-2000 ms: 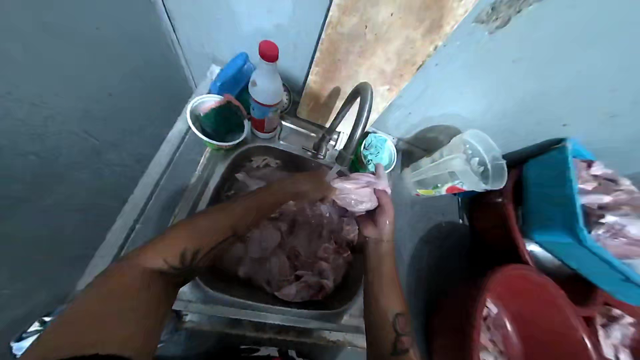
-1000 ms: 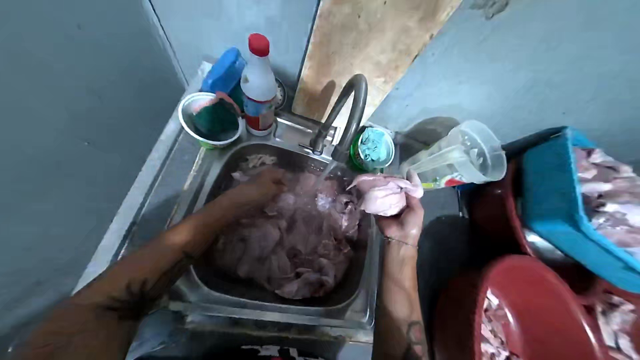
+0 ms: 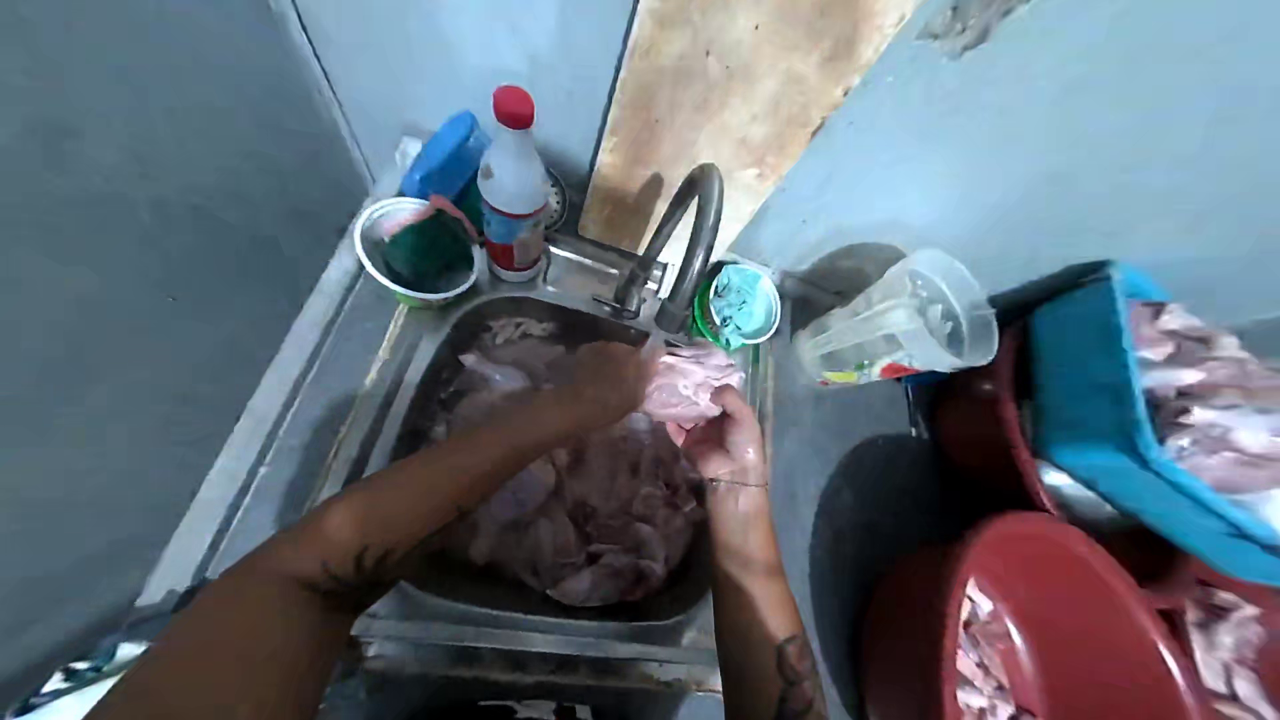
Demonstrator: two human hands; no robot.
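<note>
A pale pink piece of raw meat (image 3: 690, 385) is held in my right hand (image 3: 725, 435) over the right side of the metal sink (image 3: 660, 632), just below the curved faucet (image 3: 705, 205). Close against the piece's left side is my left hand (image 3: 612, 380), blurred, its fingers mostly hidden; whether it grips anything does not show. Many more raw pieces (image 3: 590, 520) lie in the dark basin below both hands.
Behind the sink stand a white bowl (image 3: 375, 265) with a green scrubber, a red-capped bottle (image 3: 513, 190) and a small tub (image 3: 765, 310). To the right are a clear plastic pitcher (image 3: 925, 320), a blue crate (image 3: 1085, 360) of meat and red tubs (image 3: 1080, 610).
My left hand has come up from the pieces in the basin to the held piece. My right hand has brought that piece left, nearer the faucet.
</note>
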